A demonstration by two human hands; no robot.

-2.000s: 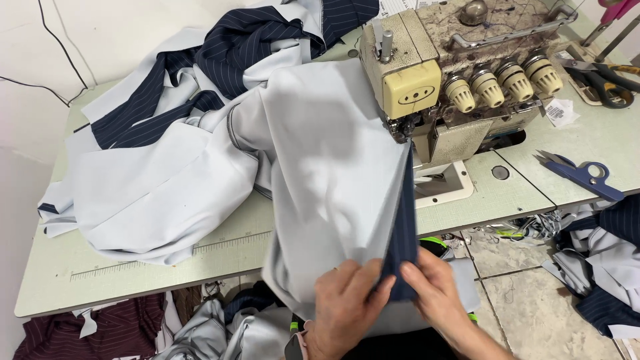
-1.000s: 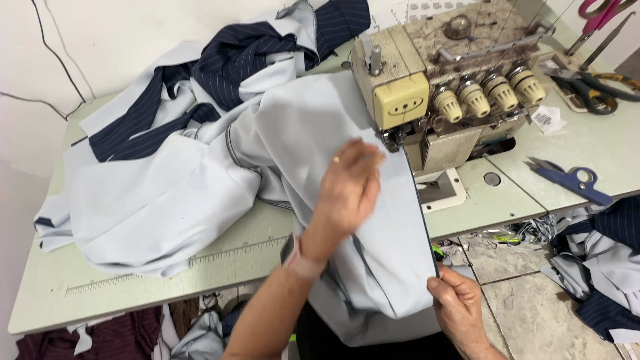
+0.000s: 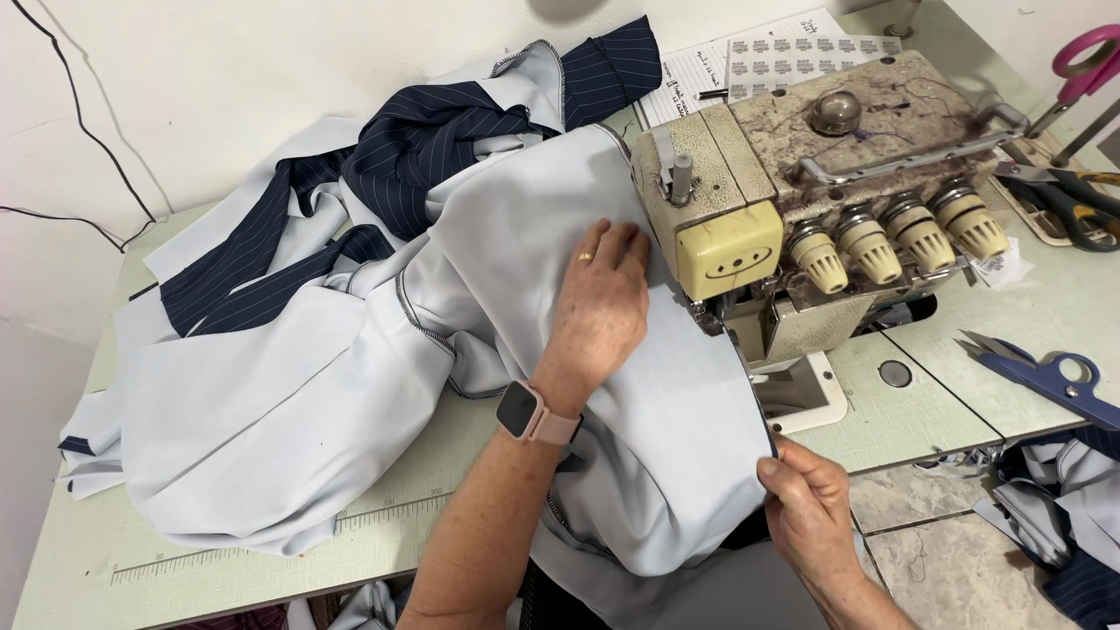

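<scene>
Light grey fabric [image 3: 691, 385] lies under the presser-foot area of an overlock sewing machine [image 3: 726, 254], its right edge running toward me. My left hand [image 3: 605, 293], with a ring and a wristwatch, rests flat on the cloth just left of the machine head, holding nothing. Between thumb and fingers, my right hand [image 3: 801, 490] pinches the cloth's right edge, below the machine near the table's front. A dark strip shows along that edge. The needle area is partly hidden by the machine head.
More grey cloth [image 3: 262, 429] and navy pinstripe fabric [image 3: 420, 149] are heaped at the left. Blue thread snips [image 3: 1041, 372], black-handled scissors [image 3: 1072, 197] and pink-handled scissors [image 3: 1085, 74] are at the right. A printed ruler [image 3: 394, 510] marks the front edge. Fabric pieces [image 3: 1067, 516] lie below the table at right.
My left hand has moved from the cloth's near end up beside the machine and now lies on the cloth. The navy pinstripe part seen at the right edge earlier is turned out of sight, except a thin edge.
</scene>
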